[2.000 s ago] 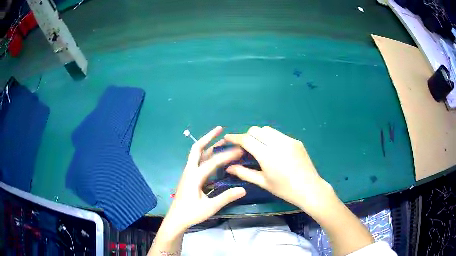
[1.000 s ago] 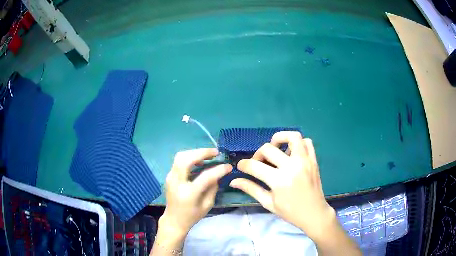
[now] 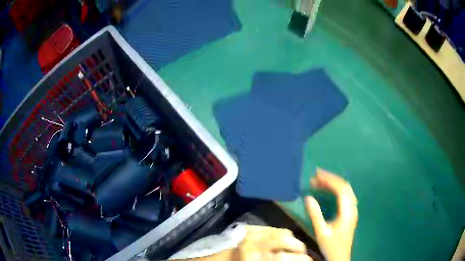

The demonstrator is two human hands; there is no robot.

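Note:
Blue mesh fabric pieces (image 3: 270, 137) lie overlapping on the green mat, left of my right hand (image 3: 334, 216). My right hand is raised over the mat near the bench edge, thumb and fingers apart, with nothing visible between them. My left hand (image 3: 273, 244) is low at the bottom edge, partly cut off, its fingers bent; whether it holds anything is hidden. The wrapped cylinder does not show clearly in either hand. A grey-rimmed crate (image 3: 191, 120) at left holds many dark blue wrapped cylinders (image 3: 125, 186) with thin wires.
A red round piece (image 3: 187, 184) lies in the crate, and another red object (image 3: 57, 48) is behind it. More blue fabric (image 3: 178, 30) lies beyond the crate. A pale post (image 3: 304, 15) stands at the top. Black housings (image 3: 414, 20) sit on a tan board at upper right.
The view has swung left, bringing the crate into full view. My hands have separated and left the wrapped cylinder pose; the cylinder and its white plug are no longer clearly seen.

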